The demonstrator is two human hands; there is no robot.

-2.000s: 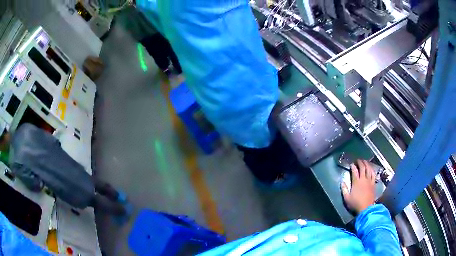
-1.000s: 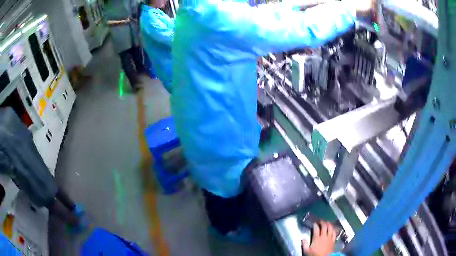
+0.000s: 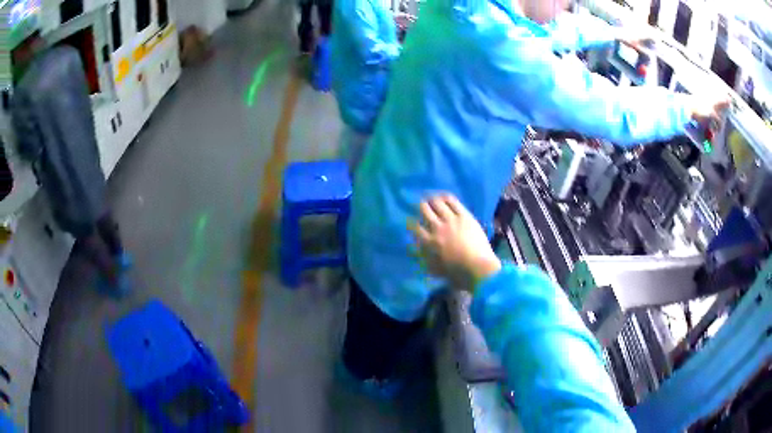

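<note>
My right hand (image 3: 454, 243) is raised at the centre, its blue sleeve coming from the lower right. Its fingers are partly spread and no object shows in it. It overlaps the blue-smocked back of the person (image 3: 423, 169) directly ahead; I cannot tell whether it touches. The dark parts tray (image 3: 476, 348) is mostly hidden behind my forearm; only its left part shows, and its contents cannot be made out. My left hand is not in view.
Blue stools stand at the lower left (image 3: 157, 342) and left of the near person (image 3: 317, 182). A person in grey (image 3: 63, 127) stands by the white cabinets. The silver crossbeam (image 3: 647, 279) and conveyor rails (image 3: 542, 216) lie right.
My right hand has left the bench and risen up and left, over the near person's back. The view has swung, showing more aisle and machine. The near person now reaches farther right.
</note>
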